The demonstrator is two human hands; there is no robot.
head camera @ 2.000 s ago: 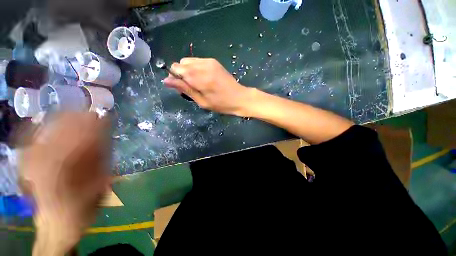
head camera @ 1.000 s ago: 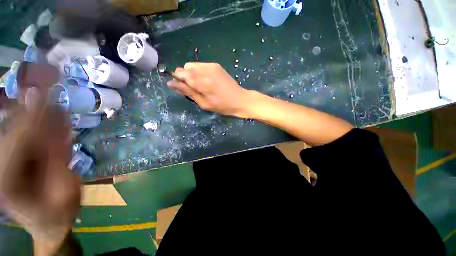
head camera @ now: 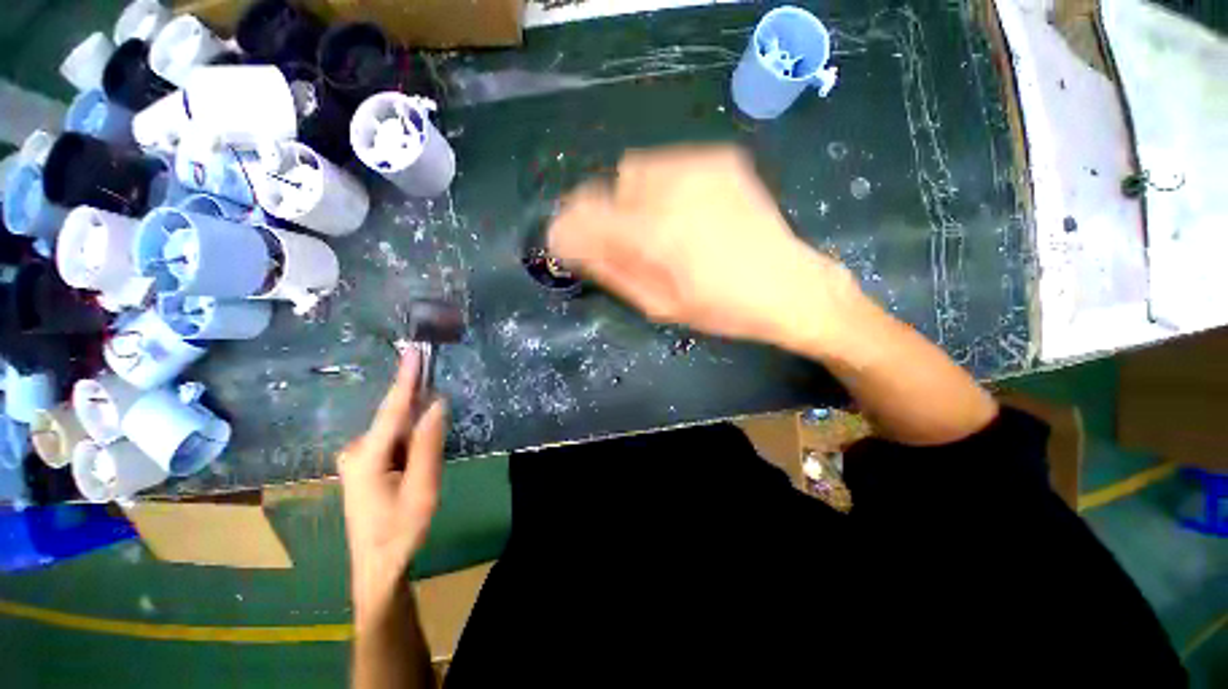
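My left hand (head camera: 391, 471) is closed around the short handle of a hammer (head camera: 438, 320), its dark blocky head over the bench near the front edge. My right hand (head camera: 707, 242) is blurred, fingers pointing left and down over the middle of the bench. A dark round thing (head camera: 555, 269), perhaps a black housing, shows under or against its fingertips. Whether the hand grips it, or holds a rod, I cannot tell. A light blue housing (head camera: 781, 61) stands apart at the back. A white housing (head camera: 404, 143) lies at the near side of the pile.
White, light blue and black housings (head camera: 202, 253) are heaped at the left. Tiny specks lie scattered on the scratched dark-green bench (head camera: 646, 384). A cardboard box (head camera: 445, 23) is at the back. White boards (head camera: 1077, 175) lie at the right. Open cartons (head camera: 209, 530) are below the front edge.
My left hand has come from the far left, blurred, to the bench's front edge, and the hammer now shows. My right hand has moved right; a dark round thing now shows beside its fingers.
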